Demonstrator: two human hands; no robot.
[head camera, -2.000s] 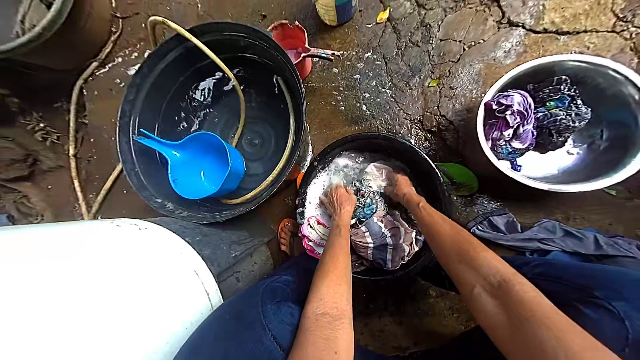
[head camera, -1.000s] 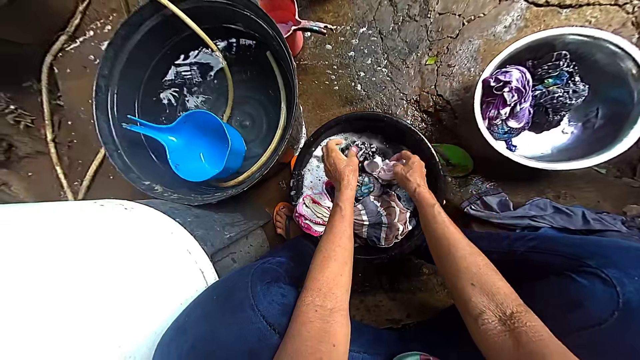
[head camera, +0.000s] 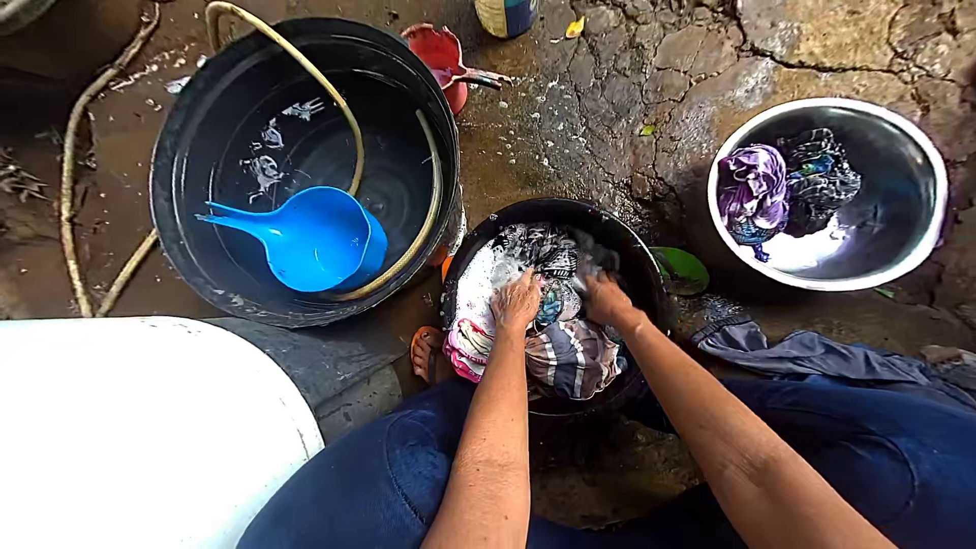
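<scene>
Both hands are down in a black plastic basin (head camera: 662, 305) of soapy water and wet clothes. My left hand (head camera: 518, 301) presses on the laundry beside white suds, its fingertips partly hidden. My right hand (head camera: 605, 296) is on the basin's right side, its fingers blurred and partly covered by suds and cloth. A black and white patterned cloth (head camera: 545, 248) lies just beyond my hands. Nearer to me are a brown and grey plaid cloth (head camera: 576, 358) and a pink and white cloth (head camera: 467, 349). Whether either hand grips cloth is unclear.
A large black tub (head camera: 179, 236) of water at left holds a blue dipper (head camera: 316, 240) and a hose (head camera: 347, 114). Behind it lies a red dipper (head camera: 438, 53). At right stand a metal basin (head camera: 907, 252) with wet clothes and a grey garment (head camera: 816, 354) on the ground.
The black and white patterned cloth now shows at the basin's far side. Both hands have come down from their raised, finger-bent pose of a second ago, lower into the suds and laundry.
</scene>
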